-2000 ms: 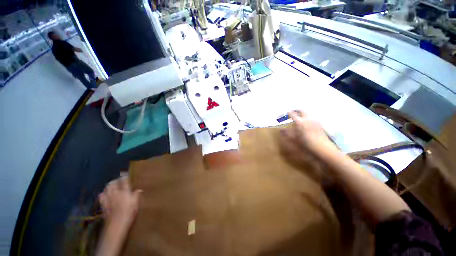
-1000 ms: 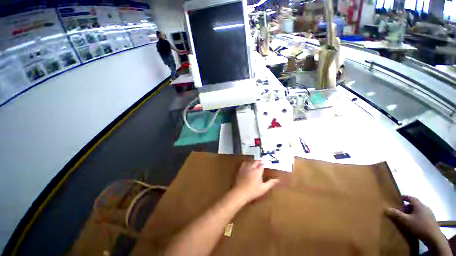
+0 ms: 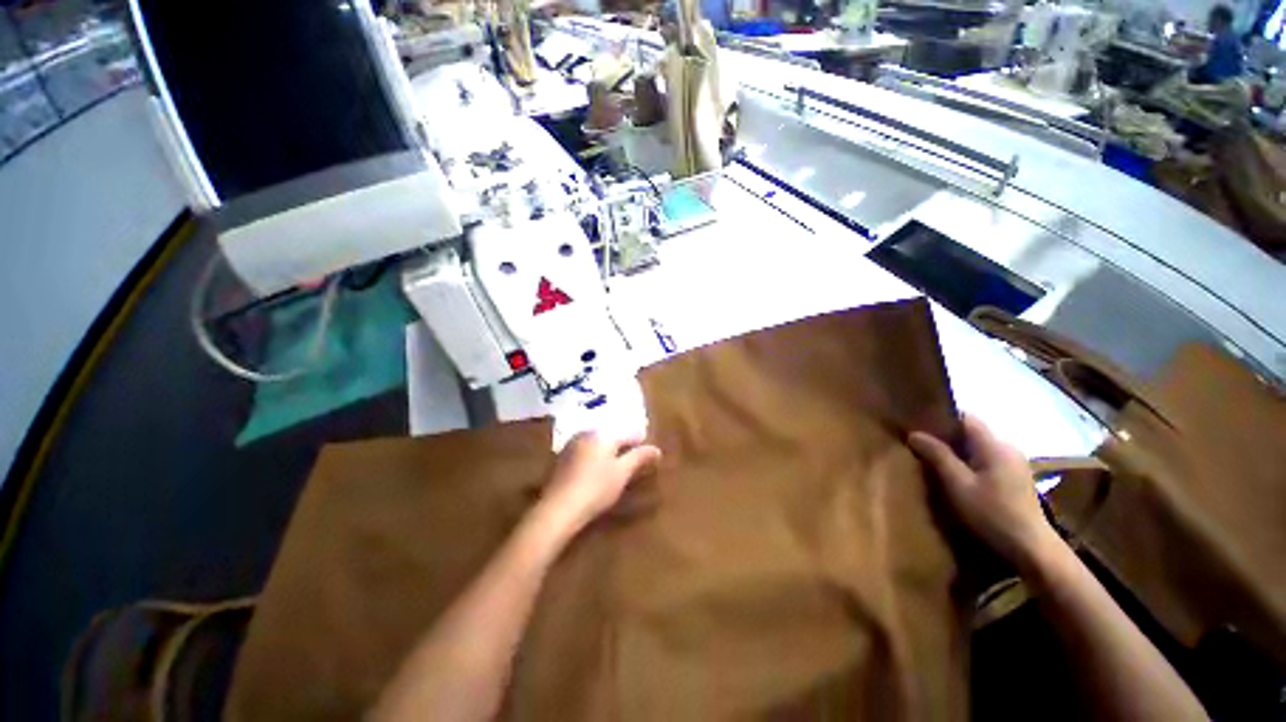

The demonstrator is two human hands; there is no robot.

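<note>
A large brown bag body panel point(image 3: 762, 522) lies over the machine table and hangs down toward me. Its top edge runs under the head of the white sewing machine point(image 3: 543, 303), which has a red three-diamond mark. My left hand point(image 3: 599, 480) rests on the panel just below the machine head, fingertips at the needle area, which they partly hide. My right hand point(image 3: 980, 487) grips the panel's right edge, thumb on top. A looped handle point(image 3: 176, 635) shows at the lower left.
A brown pile with looped handles point(image 3: 1199, 480) lies at the right. A black control screen point(image 3: 268, 99) stands at upper left, with a pale hose point(image 3: 212, 339) and teal cloth point(image 3: 339, 353) below. A small tool point(image 3: 663, 336) lies on the white table. A person point(image 3: 1221, 50) is far back right.
The view has swung right since a second ago. My right hand has moved up the panel's right edge, which now reaches further over the table. My left hand stays by the machine head.
</note>
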